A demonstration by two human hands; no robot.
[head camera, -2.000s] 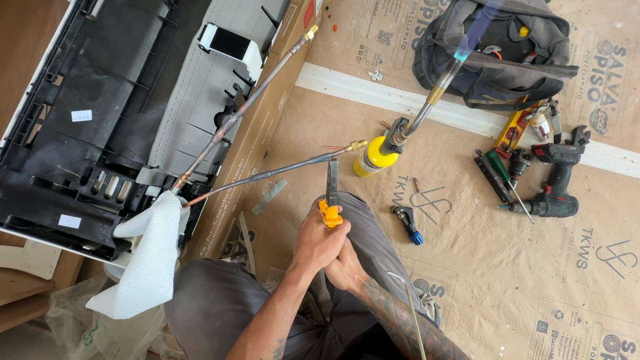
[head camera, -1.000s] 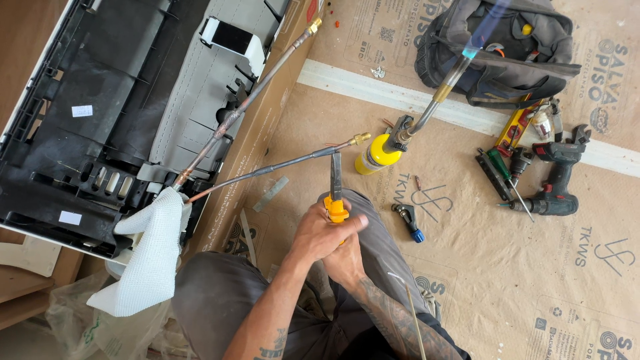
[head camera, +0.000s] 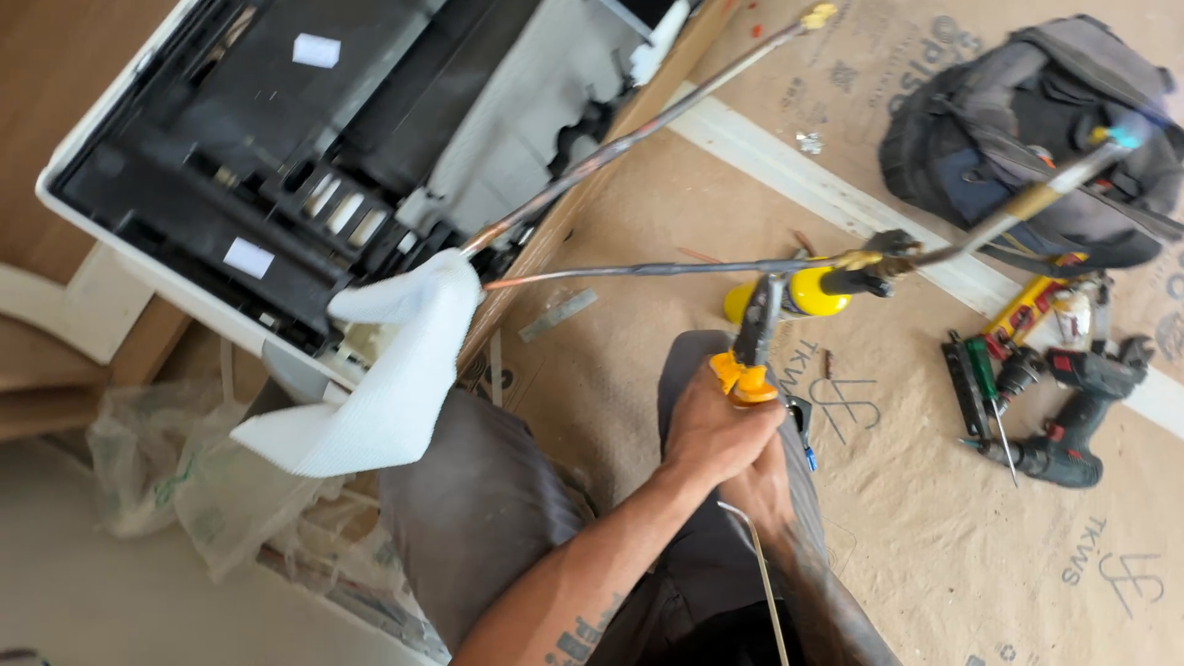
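My left hand [head camera: 717, 425] and my right hand [head camera: 760, 476] are closed together around the orange handles of pliers [head camera: 758, 324]. Their dark jaws are at the lower copper pipe [head camera: 638, 270], near its brass end fitting [head camera: 856, 260]; whether they grip it is unclear. Another copper pipe [head camera: 601, 157] slants up to a brass fitting [head camera: 819, 17]. A white textured cloth [head camera: 398, 370] wraps the pipes' base. Behind the lower pipe's end stands a torch [head camera: 994, 217] on a yellow gas cylinder [head camera: 819, 291], with a blue flame at its tip. A thin bent rod [head camera: 766, 583] lies along my right forearm.
An opened air conditioner indoor unit [head camera: 268, 139] lies at the left. A grey tool bag [head camera: 971, 185] sits near the flame. On the paper-covered floor are a cordless drill [head camera: 1078, 435], a green-handled screwdriver [head camera: 980, 370], a yellow-red level [head camera: 1027, 305] and a partly hidden tube cutter [head camera: 801, 421].
The view has turned and shifted. The lower pipe's end, earlier seen left of the torch cylinder, now overlaps the torch. Both hands keep hold of the pliers, whose jaws now overlap the pipe.
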